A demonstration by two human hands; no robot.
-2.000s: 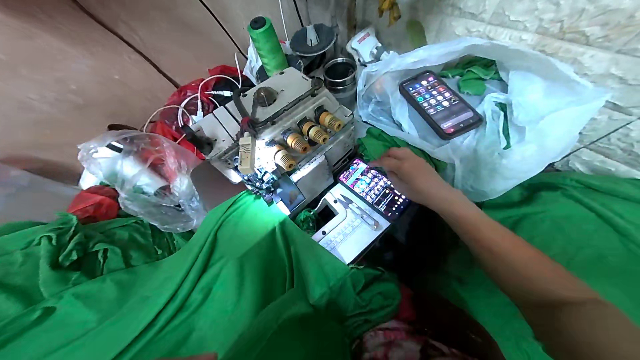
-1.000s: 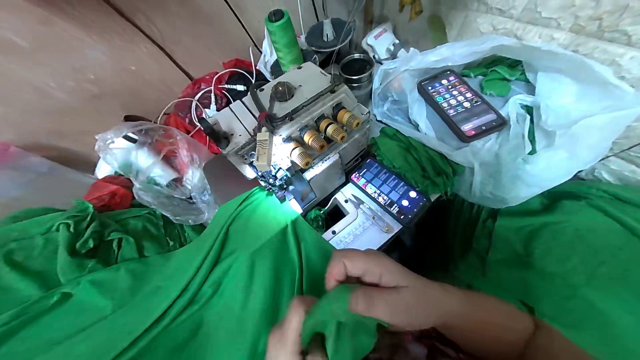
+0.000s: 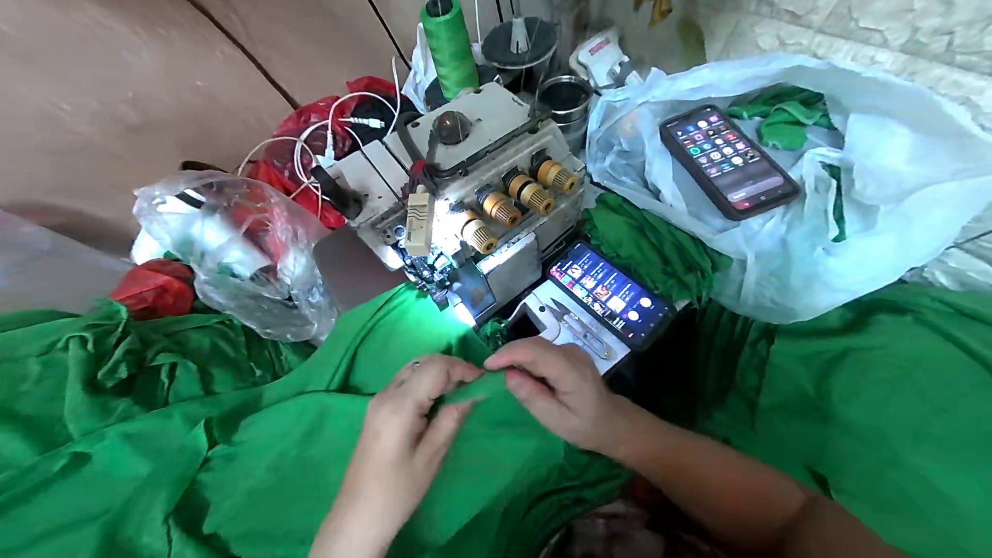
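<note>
My left hand [image 3: 415, 415] and my right hand [image 3: 558, 387] pinch the edge of a green fabric [image 3: 496, 457] between thumbs and fingers, their fingertips nearly meeting. The cloth spreads over the lap and reaches up to the lit needle area of an overlock sewing machine [image 3: 480, 163]. Its presser foot is partly hidden by the cloth and the glare. Just beyond my right hand, a phone with a lit screen [image 3: 612, 294] lies by the machine's pale bed, beside metal thread snips [image 3: 581, 329]. A green thread cone [image 3: 449, 50] stands behind the machine.
A second phone [image 3: 728, 161] rests on a white plastic bag [image 3: 876, 248] holding green scraps. Bunched green cloth [image 3: 655, 248] lies between bag and machine. At the left are a clear plastic bag [image 3: 240, 248], a red bundle [image 3: 155, 288] and white cables [image 3: 302, 159]. More green fabric [image 3: 876, 387] covers the right side.
My right hand has left the phone beside the machine and come back to the cloth. My left hand has come into view. Both hands have moved up toward the machine since one second ago.
</note>
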